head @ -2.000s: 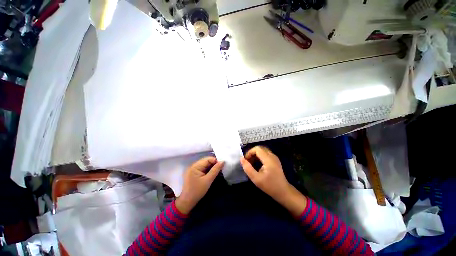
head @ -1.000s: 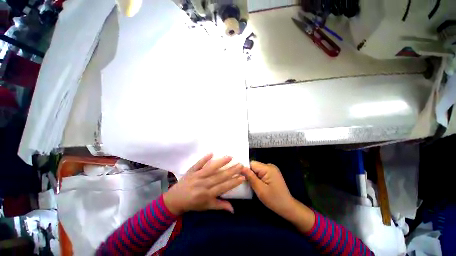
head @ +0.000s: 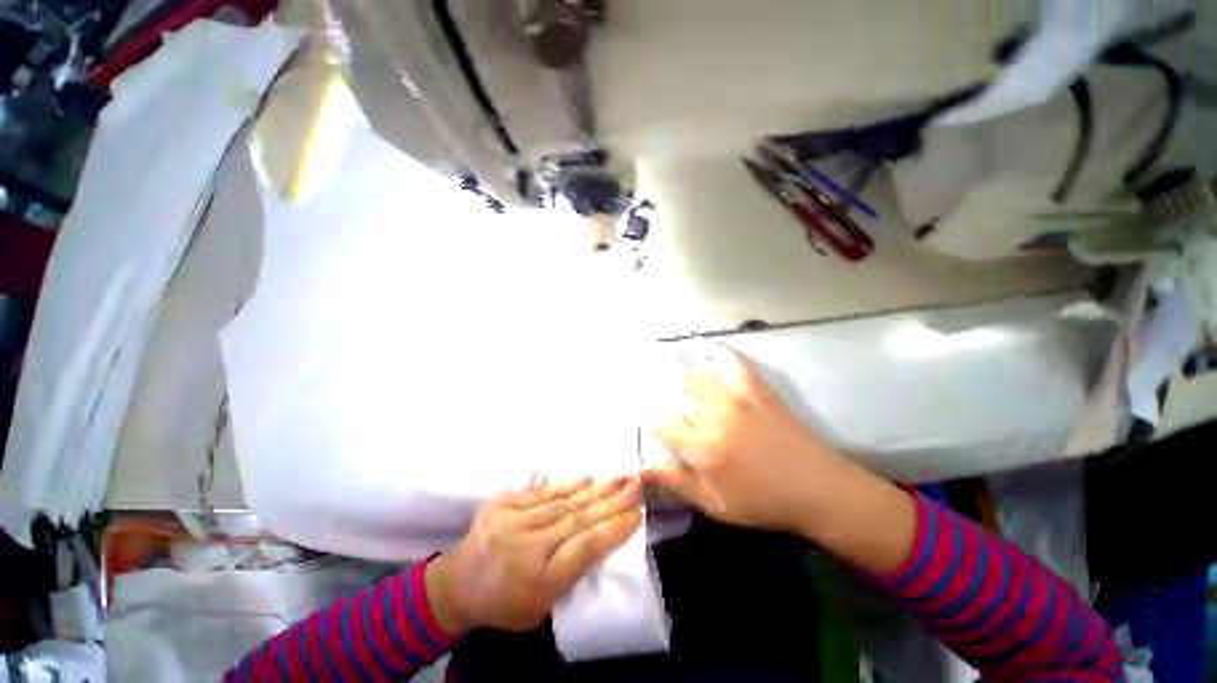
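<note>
A large white garment panel [head: 387, 360] lies on the machine table, its upper part washed out by bright light under the sewing machine head [head: 534, 80]. Its narrow folded edge [head: 614, 603] hangs over the table's front edge. My left hand [head: 534, 554] lies fairly flat on the panel near the front edge, beside the fold. My right hand [head: 734, 447] is at the panel's right edge, further up the table, fingers bent against the cloth. The needle is lost in the glare.
Red-handled thread snips [head: 830, 230] and a thin blue tool [head: 848, 194] lie right of the needle area. A stack of white cut pieces [head: 114, 294] is at left. An orange-rimmed bin [head: 123, 544] stands below it. A pale yellowish lamp-like part [head: 314, 140] is at upper left.
My right hand has moved up and forward along the panel's right edge. My left hand stays near the front edge. More of the machine head shows, and a longer strip of the fold hangs down.
</note>
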